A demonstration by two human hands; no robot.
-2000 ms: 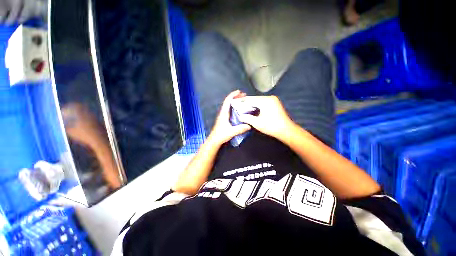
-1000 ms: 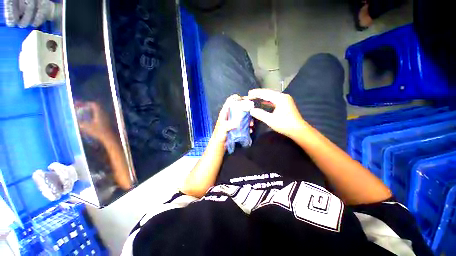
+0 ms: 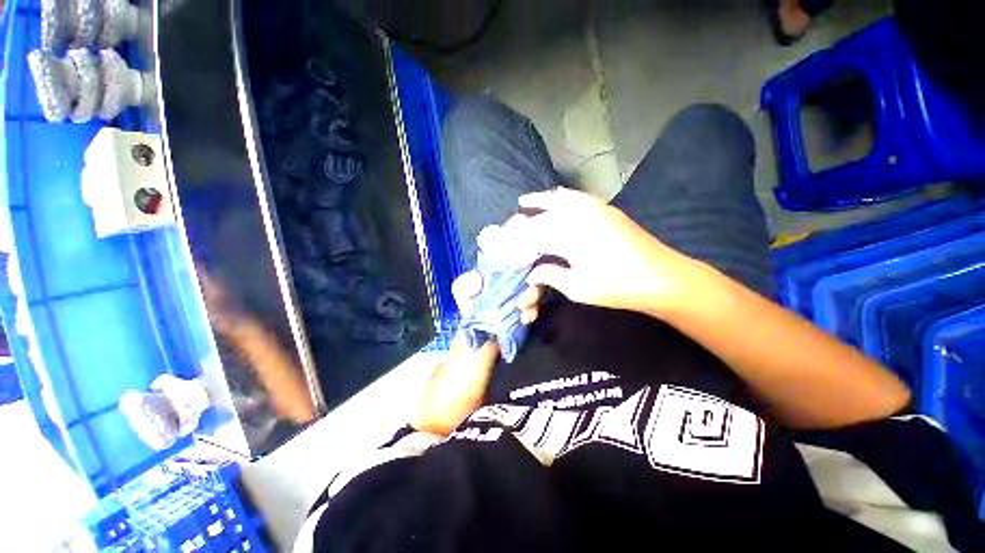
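Note:
A blue sleeve [image 3: 500,300] is held above the lap, its lower end pointing down towards the shirt. My left hand [image 3: 472,306] is closed around its lower left side, with the fingertips showing. My right hand [image 3: 583,246] is on its upper end, fingers and thumb curled over it. The top of the sleeve is overexposed and partly hidden by the fingers, so I cannot tell whether another part is there.
A dark parts bin [image 3: 346,232] with loose sleeves lies left of the knees, beside a shiny steel ledge [image 3: 232,248]. A blue tray [image 3: 81,232] holds pale scalloped rings [image 3: 89,84] and a white switch box [image 3: 127,181]. Blue stacked crates [image 3: 875,283] and a blue stool [image 3: 902,119] are at right.
The sleeve is now tilted, its lower end swung towards the shirt, and shows more between the hands. My right hand has moved over its upper end. The view has shifted, showing more of the tray.

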